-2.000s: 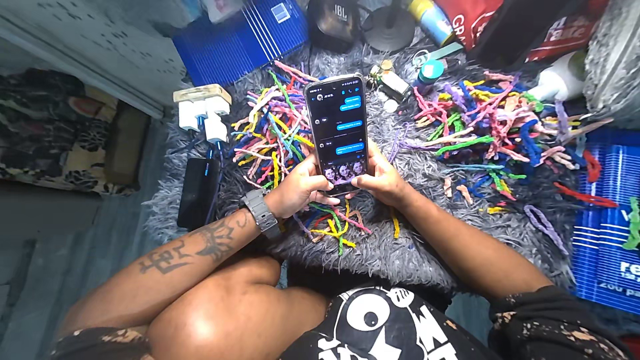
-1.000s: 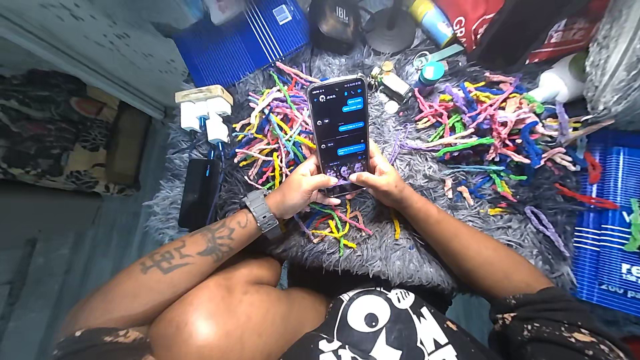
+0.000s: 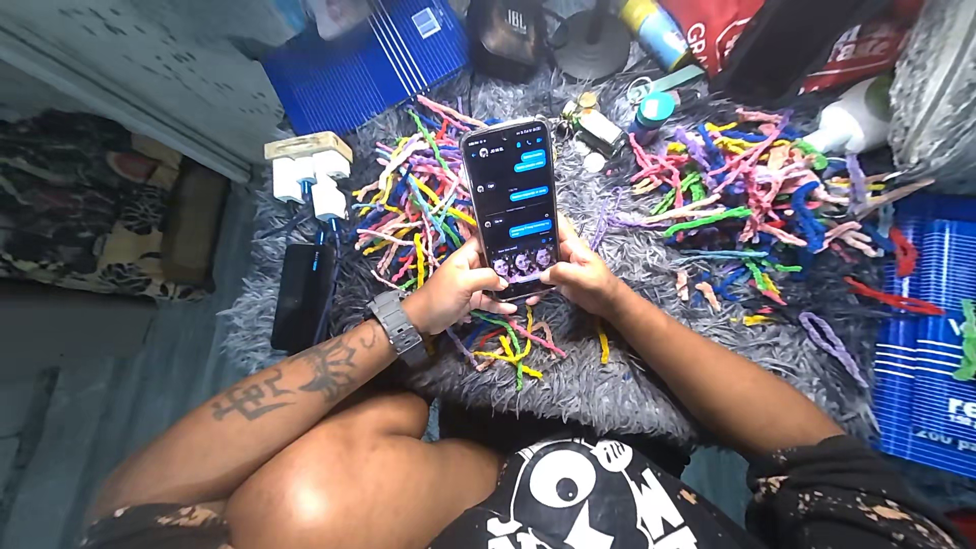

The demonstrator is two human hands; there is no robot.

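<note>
A smartphone is held upright between both hands, its lit screen showing a chat with message bubbles and a row of pictures at the bottom. My left hand grips its lower left side, the thumb over the screen's edge. Around the lower right corner is my right hand, its thumb also at the screen. Short fuzzy strands in many colors lie left of the phone, and a second pile of strands lies to the right. A few twisted strands rest just below my hands on grey shaggy fabric.
A power strip with white plugs and a black device lie at the left. Along the back are a blue striped package, a JBL speaker and a teal-capped container. A blue package lies at the right.
The pictures at the bottom of the phone's screen show more clearly than one second ago, and the message bubbles sit a little differently. Both hands have stayed around the phone.
</note>
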